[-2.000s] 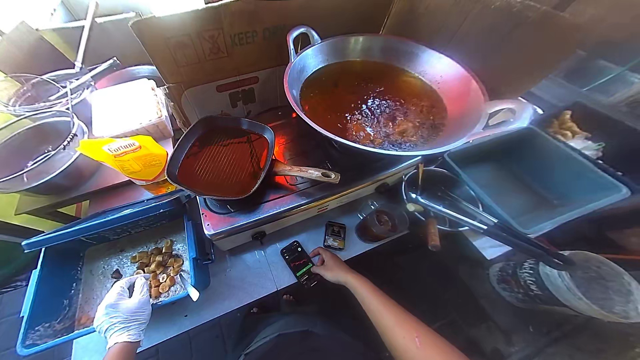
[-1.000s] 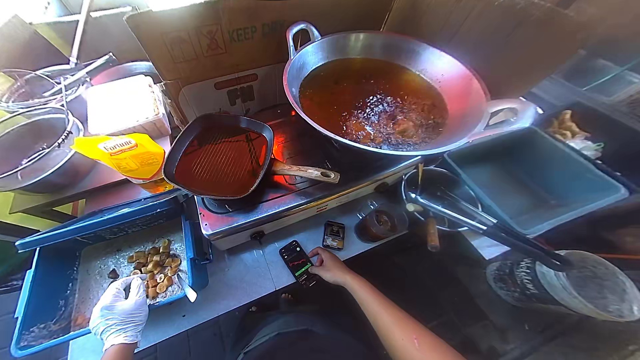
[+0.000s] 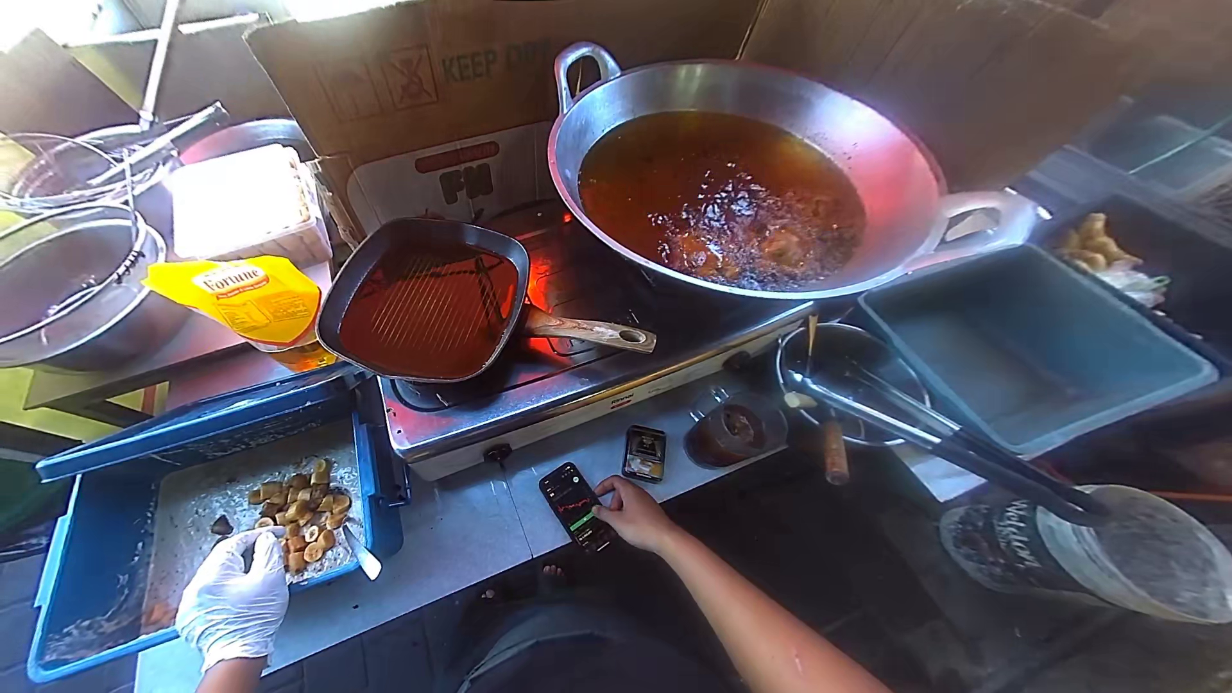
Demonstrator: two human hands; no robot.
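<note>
My left hand [image 3: 234,597], in a white disposable glove, rests at the near side of a blue plastic tub [image 3: 58,577], its fingertips against a pile of small brown food pieces [image 3: 303,510]. Whether it grips a piece cannot be seen. My bare right hand [image 3: 630,512] has its fingers at the right edge of a smartphone [image 3: 575,507] with a lit screen, lying at the counter's front edge. Just behind that hand is a small dark tin or packet [image 3: 644,453]. A white-handled utensil [image 3: 362,551] leans over the tub's right rim.
A square grill pan [image 3: 423,308] of oil and a large metal wok [image 3: 751,183] of bubbling oil sit on the gas stove [image 3: 597,390]. Nearby are a glass mug [image 3: 736,433], tongs [image 3: 943,438] over a pot, a grey tub [image 3: 1039,337], a bucket [image 3: 1088,549] and an oil pouch [image 3: 250,298].
</note>
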